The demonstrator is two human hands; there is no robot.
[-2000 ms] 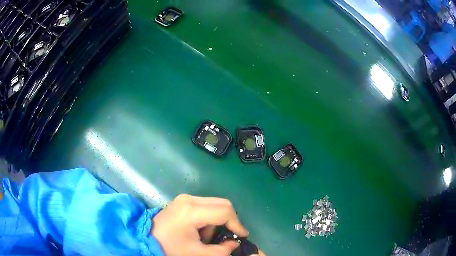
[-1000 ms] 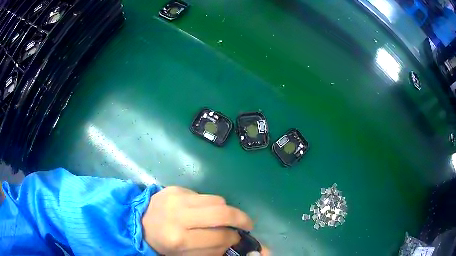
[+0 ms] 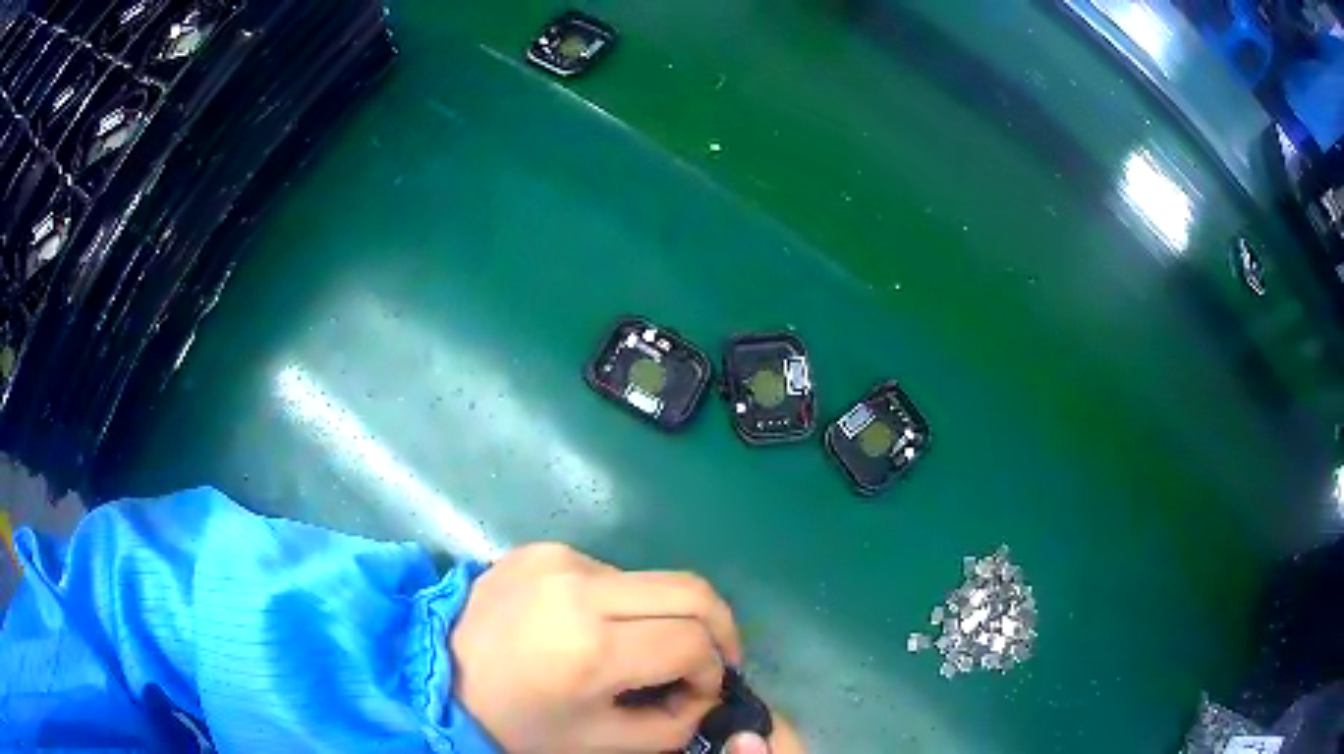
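Observation:
My left hand (image 3: 582,648), in a blue sleeve, has its fingers curled over a dark housing (image 3: 734,710) at the bottom edge. Its fingers hide part of the housing. My right hand (image 3: 784,734) is nearly all cut off by the bottom edge; its visible fingertips pinch the same housing. Ahead lie three open black watch housings, left (image 3: 649,374), middle (image 3: 770,388) and right (image 3: 877,439), with dull yellow-green round centres and small white or silvery bits. A loose pile of small silvery pieces (image 3: 988,616) lies to the right.
Black glossy trays (image 3: 162,221) are stacked at the left. Another open housing (image 3: 572,44) lies far ahead on the green surface (image 3: 487,251). A small unit (image 3: 1250,265) is at the far right. Crinkled clear plastic with a white label (image 3: 1235,737) shows at the lower right corner.
The view has shifted, so the surface items sit slightly differently in the picture. My left hand has changed its finger pose over the held housing. The three housings and the pile keep their arrangement.

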